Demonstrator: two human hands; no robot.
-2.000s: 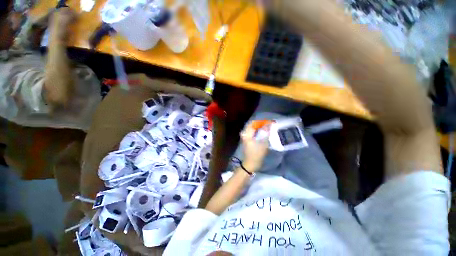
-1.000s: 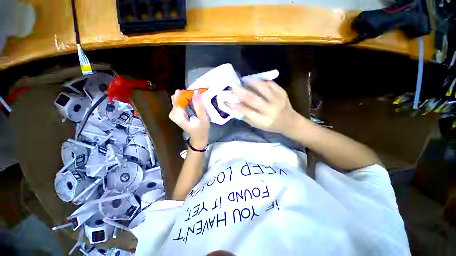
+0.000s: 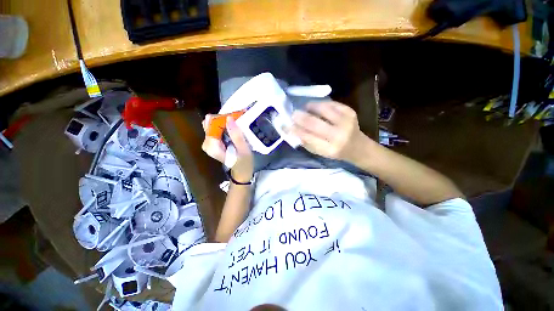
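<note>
A white camera housing (image 3: 258, 94) with a black squarish panel (image 3: 265, 127) on its face is held above the lap, face towards me. A white antenna (image 3: 310, 91) sticks out to its right and another white rod points down at its lower left. My left hand (image 3: 228, 141), with an orange finger cot (image 3: 223, 124), grips the housing's left side. My right hand (image 3: 328, 130) is at the right of the face, its fingertips on a small white piece (image 3: 290, 132) beside the panel; the fingers are slightly blurred.
A box of loose white housings (image 3: 154, 215) stands at the left, a red item (image 3: 146, 111) on its edge. On the orange-brown bench (image 3: 291, 27) lie a black parts tray (image 3: 165, 19) and a black glue gun (image 3: 472, 12) with a long stick (image 3: 515, 70). Cable leads (image 3: 89, 78) hang at both sides.
My right hand has come down from the bench to the housing, and its fingers have since shifted off the panel, which shows more. My left hand still holds the housing. The view has swung right.
</note>
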